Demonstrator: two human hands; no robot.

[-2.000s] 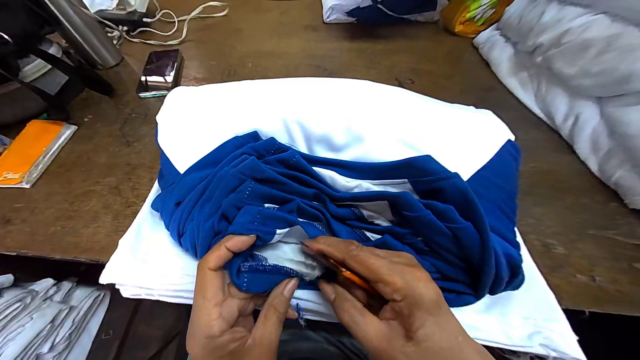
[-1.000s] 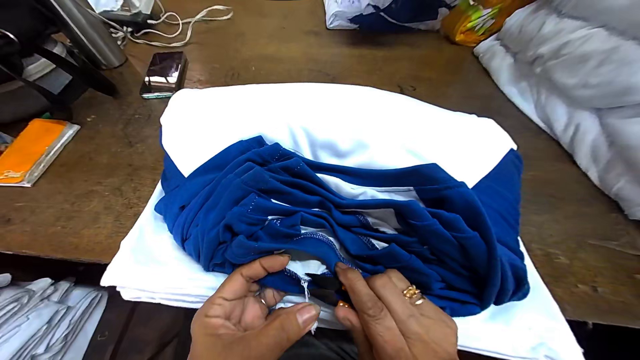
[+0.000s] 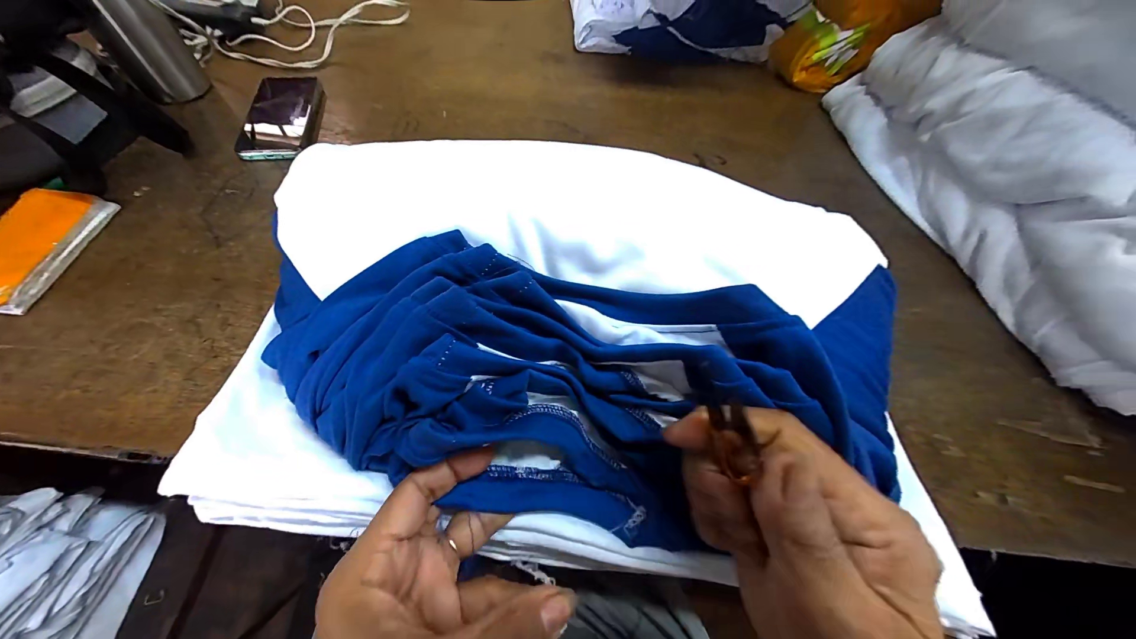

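Note:
A pile of blue and white fabric garments (image 3: 568, 319) lies in front of me on a stack of folded white cloth (image 3: 257, 453). My left hand (image 3: 426, 559) is at the pile's near edge, its fingertips under a blue hem with white overlock stitching and its thumb apart from the cloth. Between the thumb and fingers of my right hand (image 3: 799, 515) is a small dark-tipped tool with an orange part (image 3: 735, 444), blurred, probably thread snips, raised over the blue cloth. A loose white thread (image 3: 532, 572) hangs below the near edge, beside my left thumb.
On the wooden table (image 3: 497, 98) lie a phone (image 3: 282, 118), a white cable (image 3: 311, 40), a steel bottle (image 3: 151, 49), a black bag (image 3: 62, 98) and an orange packet (image 3: 49, 235). Grey-white padded fabric (image 3: 1021, 177) fills the right. More white cloth (image 3: 71, 559) is at lower left.
My right hand has moved right, away from my left hand and the hem, and the tool now shows clearly above the cloth. My left thumb has come away from the fabric it was pinching.

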